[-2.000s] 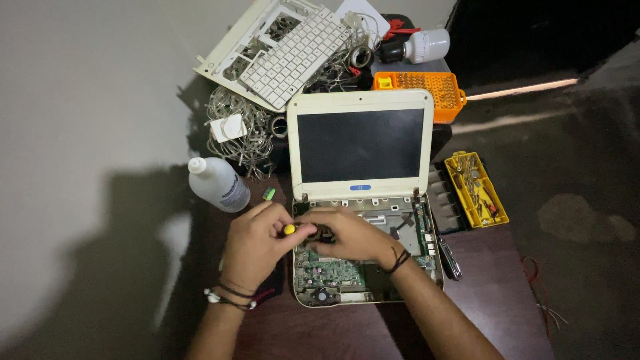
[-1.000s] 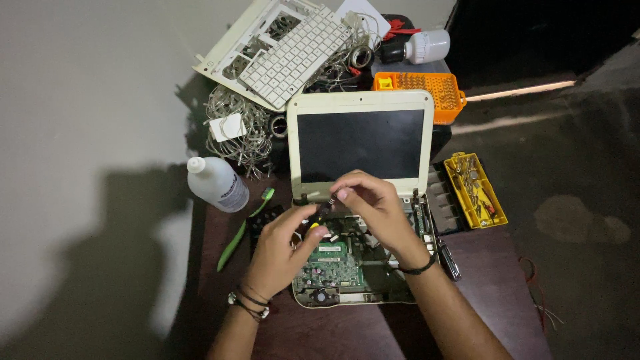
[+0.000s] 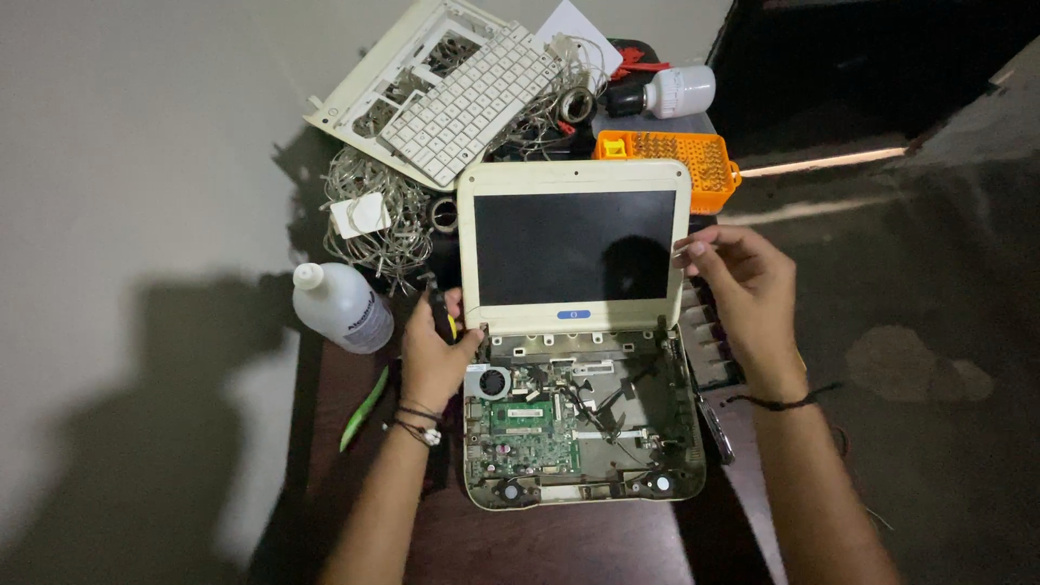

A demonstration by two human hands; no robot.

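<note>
An opened laptop with a cream casing stands on the table, its dark screen (image 3: 574,248) upright and its base (image 3: 583,492) uncovered. Inside the base show a green circuit board (image 3: 528,435), a round cooling fan (image 3: 492,382) and loose dark cables (image 3: 597,410). My left hand (image 3: 435,353) grips a black and yellow tool (image 3: 443,313), whose kind I cannot tell, beside the left hinge. Right of the screen, my right hand (image 3: 743,280) pinches a small thin piece (image 3: 684,249) between thumb and fingers; what it is stays unclear.
At the left are a white alcohol bottle (image 3: 341,309) and a green-handled brush (image 3: 364,409). Behind lie tangled wires (image 3: 378,244), a loose white keyboard (image 3: 471,101), tape rolls (image 3: 576,105), an orange bit case (image 3: 699,171) and a white bottle (image 3: 684,91). A dark slim object (image 3: 715,426) lies at the right.
My hands were together over the laptop base; now they are apart, the left by the left hinge and the right beside the screen's right edge. The circuit board and fan are more exposed.
</note>
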